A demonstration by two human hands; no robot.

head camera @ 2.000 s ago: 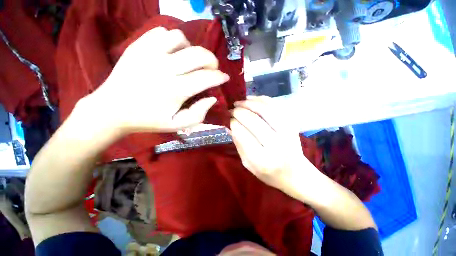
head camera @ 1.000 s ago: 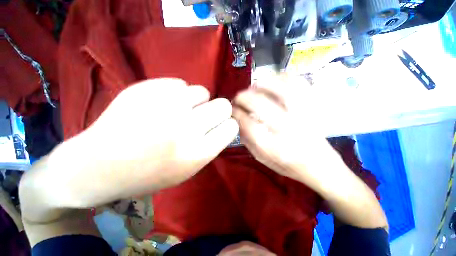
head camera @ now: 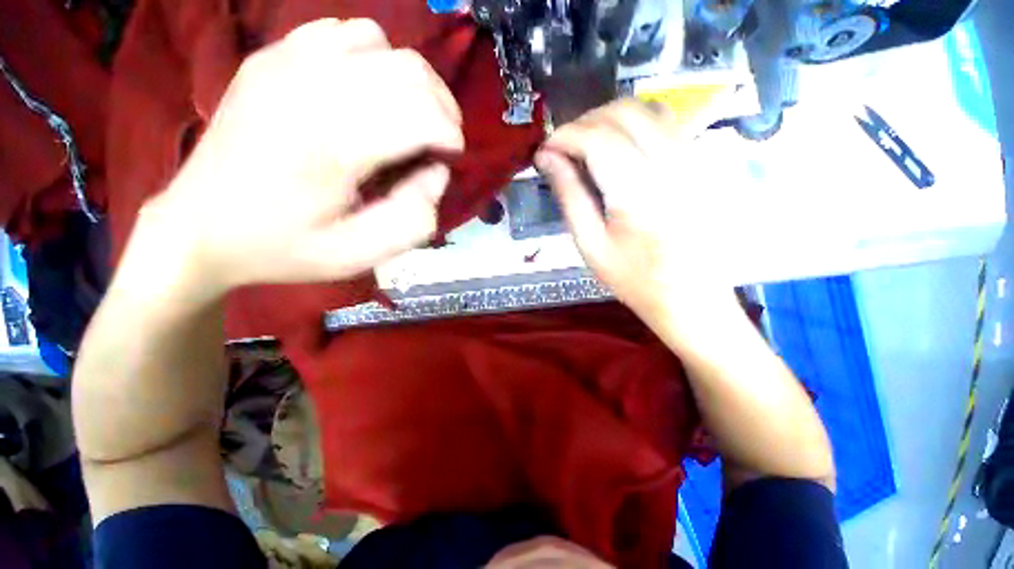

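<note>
Dark red knit cloth (head camera: 489, 156) lies on the white table under the metal presser foot (head camera: 518, 108) of the sewing machine. More red cloth (head camera: 445, 411) covers the lap. My left hand (head camera: 334, 156) is over the cloth left of the foot, fingers curled with thumb below; whether it grips the cloth is hidden. My right hand (head camera: 617, 183) is right of and below the foot, its thumb and fingertips pinching the right edge of the red cloth.
A measuring scale (head camera: 478, 298) runs along the table's front edge. Black snips (head camera: 894, 147) lie on the table at right. A blue bin (head camera: 828, 389) stands below right. A speckled cord (head camera: 56, 128) lies on red cloth at left. Brown cloth (head camera: 298, 445) is below left.
My hands have moved up toward the presser foot and farther apart. The cloth edge has shifted upward, and the scale and table below it now show.
</note>
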